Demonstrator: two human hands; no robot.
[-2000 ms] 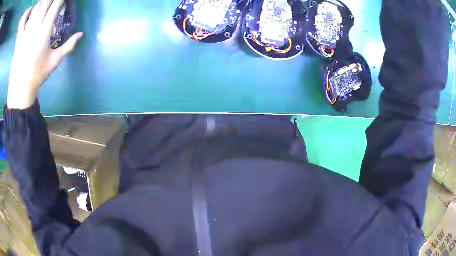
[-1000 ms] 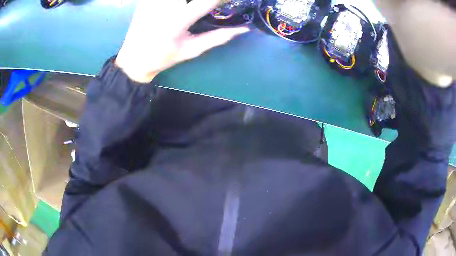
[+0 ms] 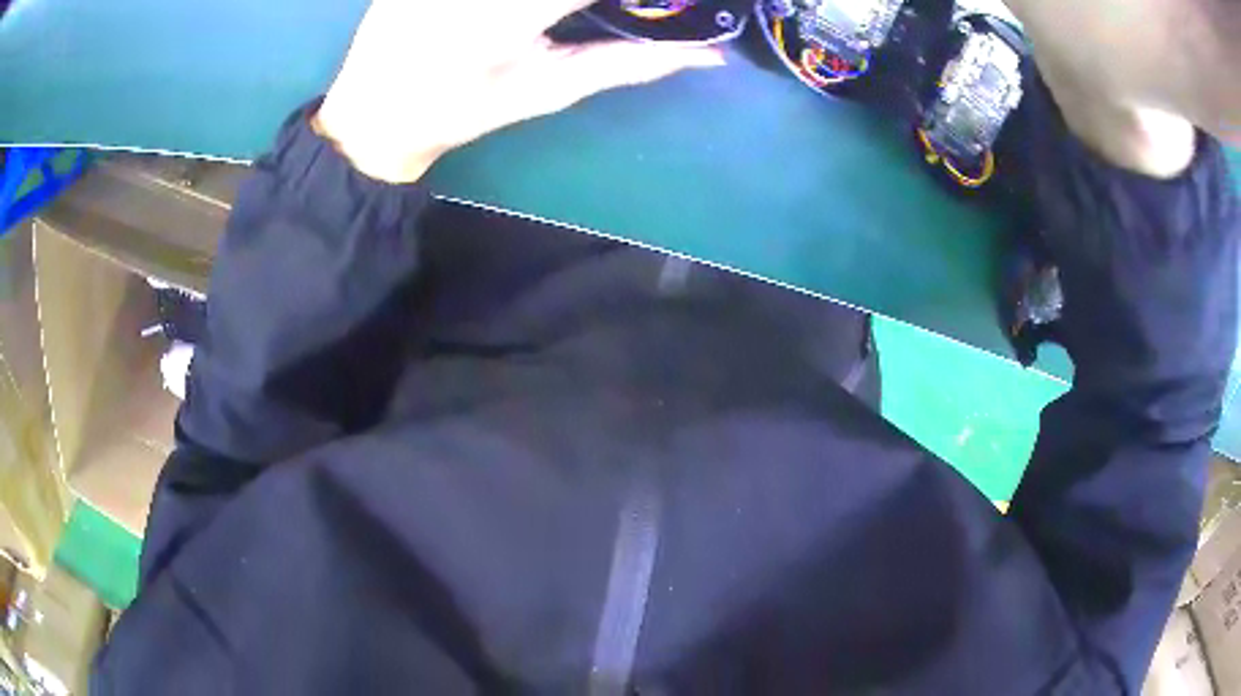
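My left hand [image 3: 470,82] is at the top left of centre, its fingers around the near edge of a round black housing [image 3: 667,19] that is cut off by the top edge. Next to it a black housing holds a silver circuit board [image 3: 847,25] with red and yellow wires. Another board [image 3: 977,93] with orange wires lies to its right. A smaller unit [image 3: 1040,295] lies near the bench edge, partly behind my right sleeve. My right hand [image 3: 1136,82] is large and blurred at the top right; its fingers are out of the picture.
The glossy green mat [image 3: 762,190] ends at a slanting front edge near my body. An open carton [image 3: 109,367] with black and white parts stands on the floor at left. A blue object [image 3: 34,184] is at the far left. Cartons [image 3: 1215,619] stand at lower right.
My left hand has gone from the far left to the housing in the row. My right hand has come into the picture. The view has turned, and the housings sit further right.
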